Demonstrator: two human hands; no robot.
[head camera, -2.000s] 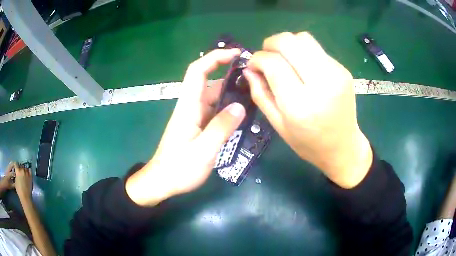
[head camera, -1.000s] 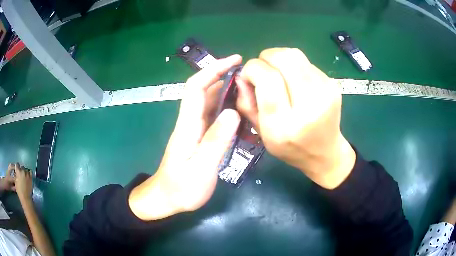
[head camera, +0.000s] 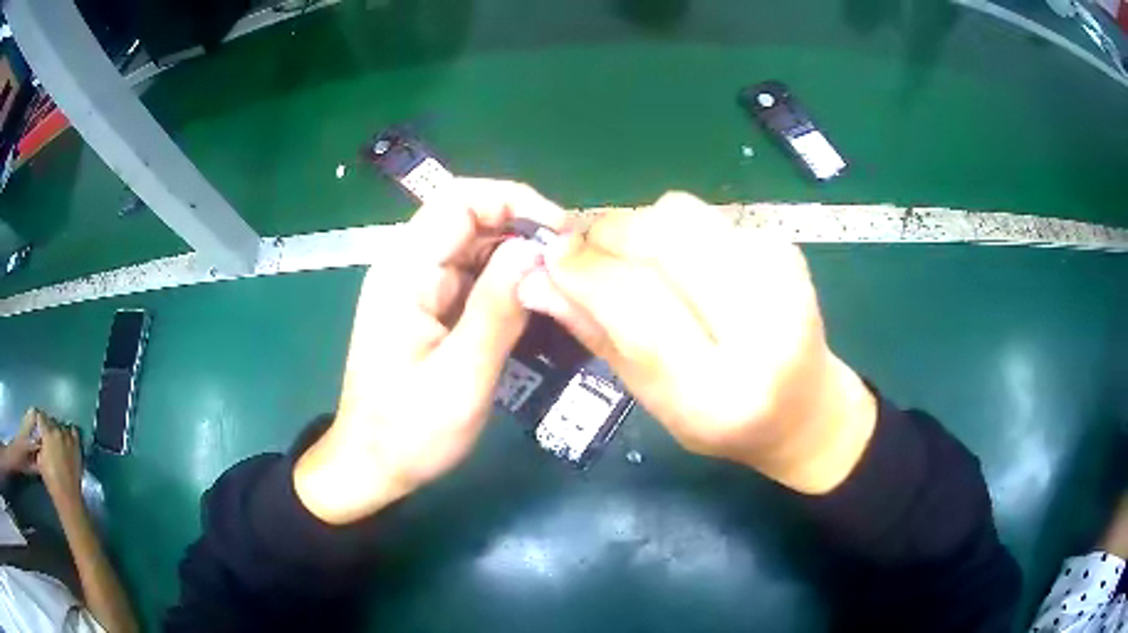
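Observation:
My left hand (head camera: 427, 334) holds a dark phone housing (head camera: 516, 382), mostly hidden behind the fingers; its pale keypad end shows below the hand. My right hand (head camera: 705, 334) meets the left at the housing's top end, fingertips pinched there. A tiny pale and reddish bit shows between the fingertips; what it is I cannot tell. A second housing (head camera: 581, 418) lies on the green surface under my hands, its pale panel end showing and its other end hidden.
Beyond the worn whitish strip (head camera: 891, 224) lie two more housings (head camera: 414, 166) (head camera: 798, 134). A grey post (head camera: 136, 142) stands at left, a dark smartphone (head camera: 120, 381) near it. A co-worker's hands (head camera: 50, 448) show at far left, a dotted sleeve (head camera: 1082, 594) at lower right.
The housings beyond the strip have moved left. My hands have moved a little left and down with the held housing, and their fingertips have come close together at its top.

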